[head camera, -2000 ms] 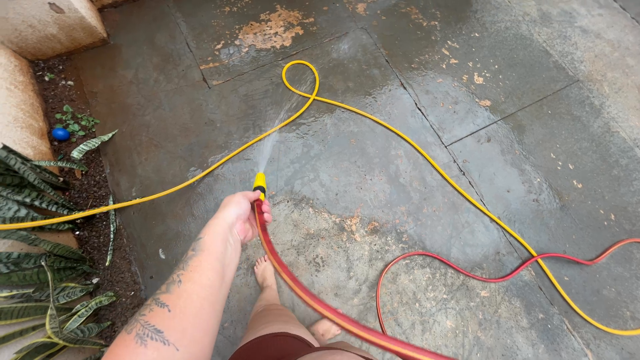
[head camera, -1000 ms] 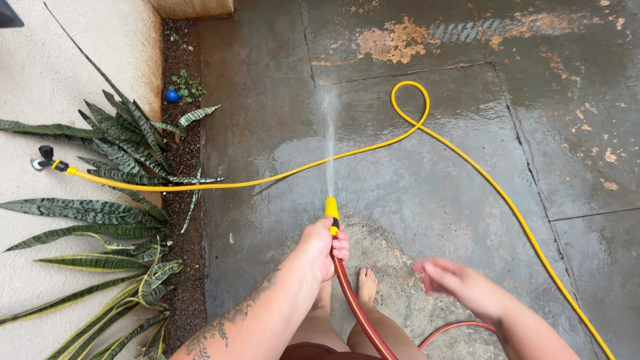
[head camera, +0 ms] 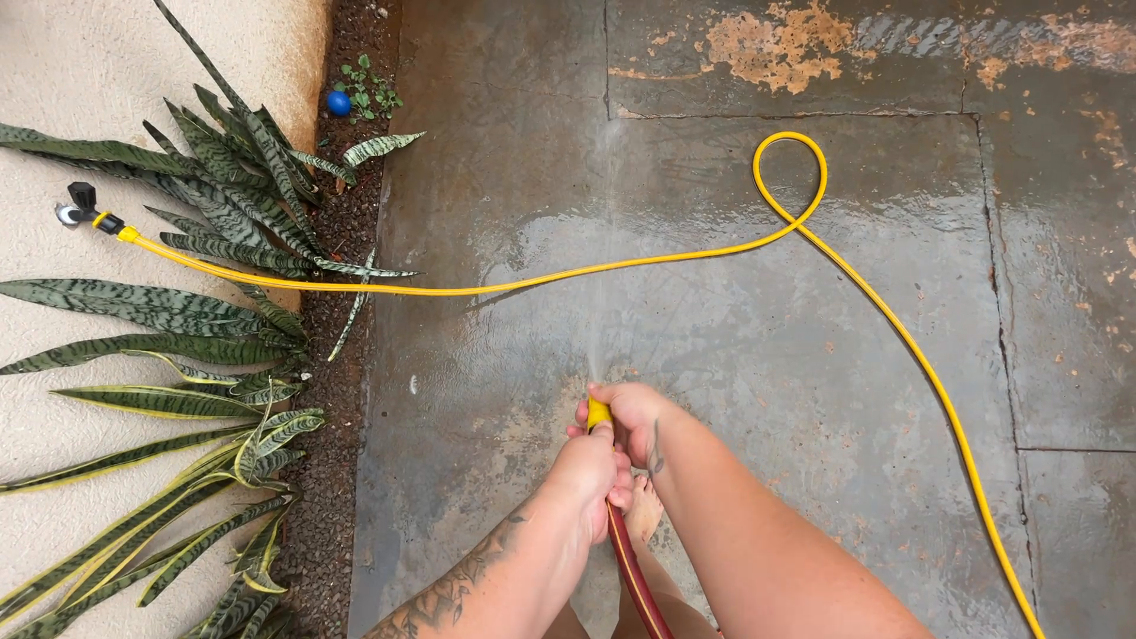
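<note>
My left hand (head camera: 590, 475) is closed round the red garden hose (head camera: 632, 568) just below its yellow spray nozzle (head camera: 599, 412). The fingers of my right hand (head camera: 632, 417) are wrapped on the nozzle itself, partly hiding it. A thin spray of water (head camera: 605, 266) leaves the nozzle tip and goes forward over the wet concrete floor. Beyond my hands a yellow hose (head camera: 657, 260) crosses the floor, makes one loop, and runs off at the lower right. Its left end joins a wall tap (head camera: 82, 206).
Snake plants (head camera: 177, 311) grow along the pale wall (head camera: 71, 524) at the left, in a narrow soil bed (head camera: 333, 444). A blue ball (head camera: 338, 103) lies beside a small leafy plant (head camera: 366, 90). My bare foot (head camera: 644, 510) is just below my hands.
My right hand, out of view at first and then apart at the right, has come in to grip the nozzle. My left hand keeps hold of the hose. The view has shifted left.
</note>
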